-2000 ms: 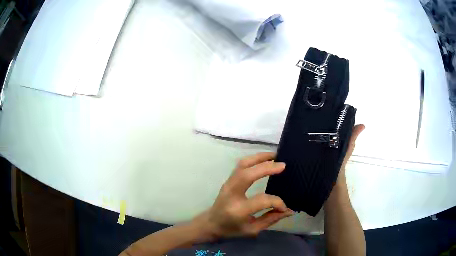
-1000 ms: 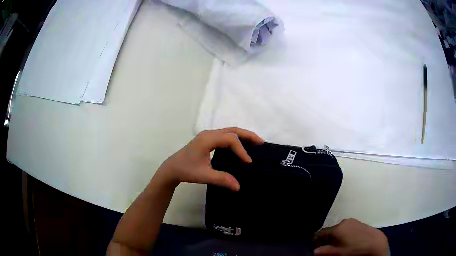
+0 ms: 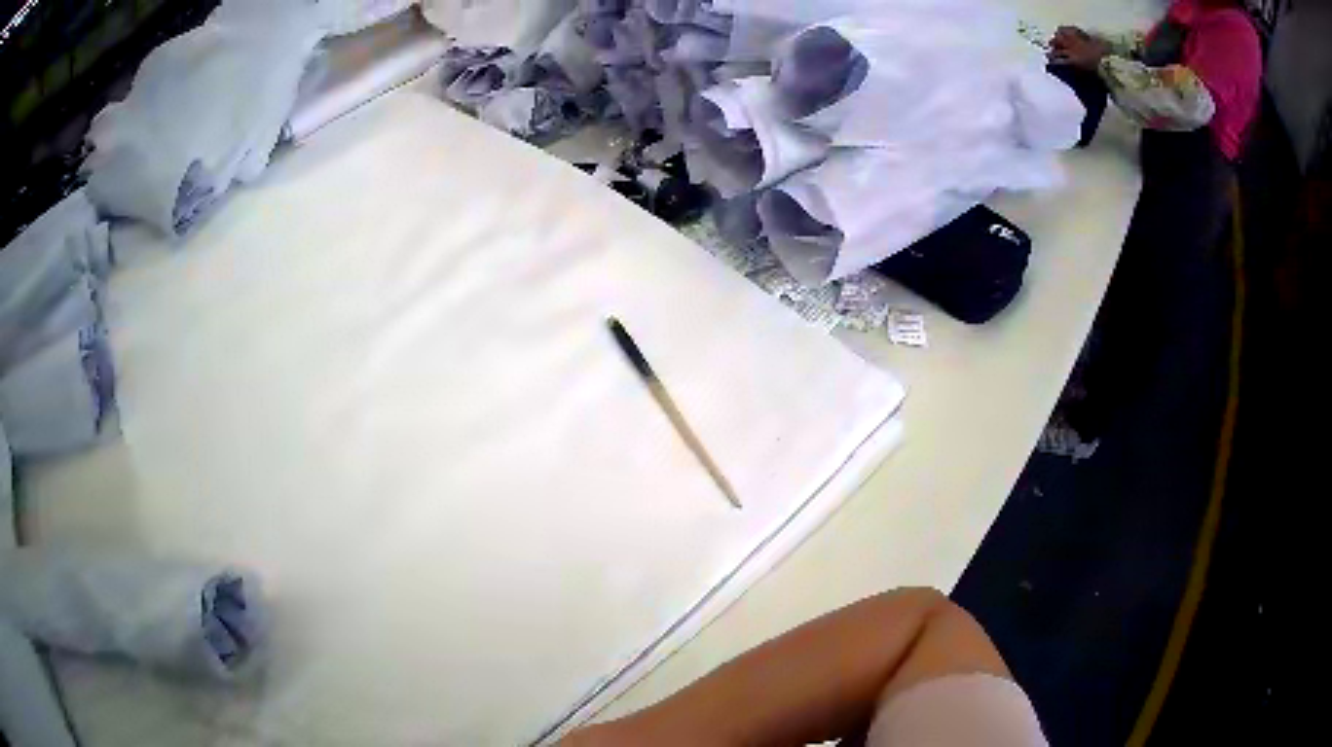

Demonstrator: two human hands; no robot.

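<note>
Neither of my hands is in view. A bent bare arm with a pale sleeve crosses the bottom edge, and its hand is cut off by the frame. In front of me lies a large stack of flat white paper sheets (image 3: 438, 423). A thin stick with a dark end and a pale wooden shaft (image 3: 675, 413) lies diagonally on the stack. The black bag that was in my hands earlier cannot be seen at the bottom.
Rolled paper bundles (image 3: 920, 132) are heaped at the back, beside small white labels (image 3: 862, 304) and a black bag with a light logo (image 3: 964, 266). More rolls (image 3: 132, 598) lie left. A person in pink (image 3: 1224, 73) is at the far right, near a yellow floor line (image 3: 1215, 511).
The view has swung to the right, showing the table's far side and the floor. My hands and the black bag they held have left the picture.
</note>
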